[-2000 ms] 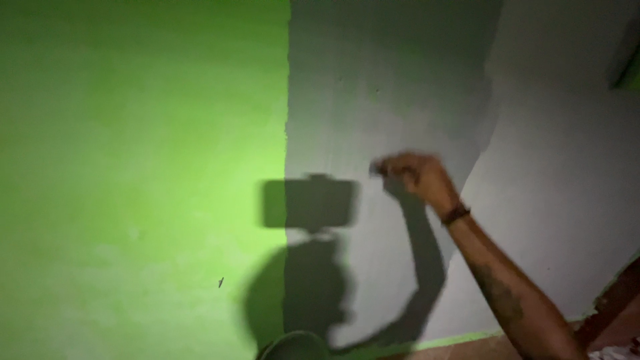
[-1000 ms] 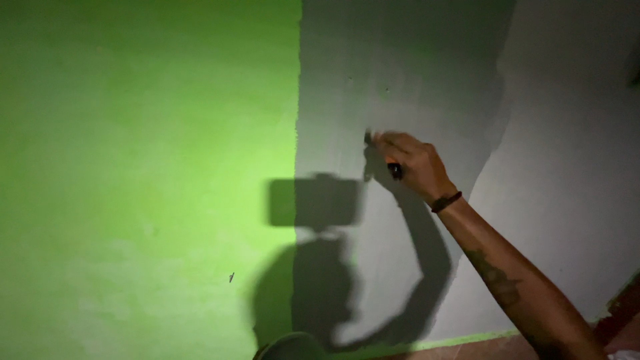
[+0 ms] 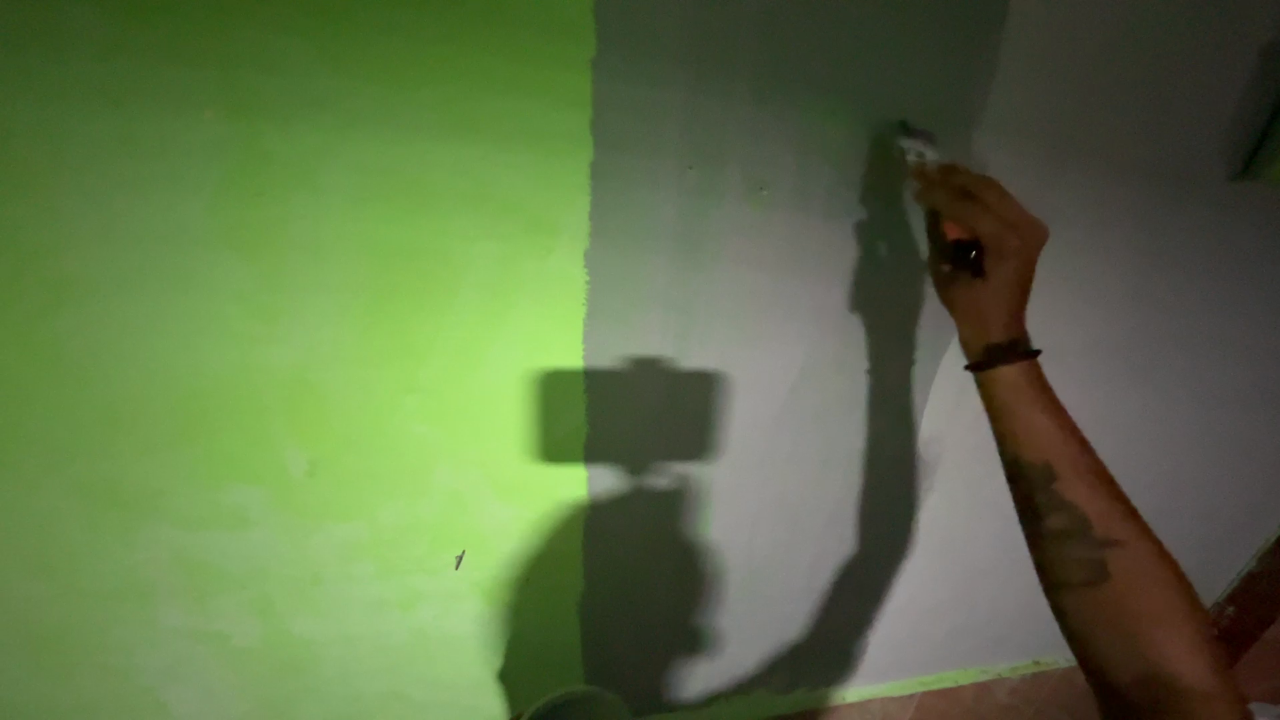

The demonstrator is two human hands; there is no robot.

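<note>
My right hand [image 3: 985, 235] is raised at the upper right, its fingers closed around a paintbrush [image 3: 918, 148] with a dark handle end showing below the palm. The brush's dark tip points up and to the left, at or close to the grey painted part of the wall [image 3: 760, 300]. Motion blur hides whether the bristles touch it. A dark band circles my right wrist. Left of a nearly vertical line, the wall is bright green [image 3: 300, 300]. My left hand does not show.
Shadows of my head, arm and a box-shaped device fall across the wall. A green strip [image 3: 940, 685] runs along the wall's foot above the reddish floor [image 3: 1000, 700]. A dark, green-edged object [image 3: 1262, 130] stands at the right edge. A small mark [image 3: 459, 560] is on the green wall.
My right hand has moved up and to the right across the grey area, still gripping the brush. Its shadow has shifted along with it.
</note>
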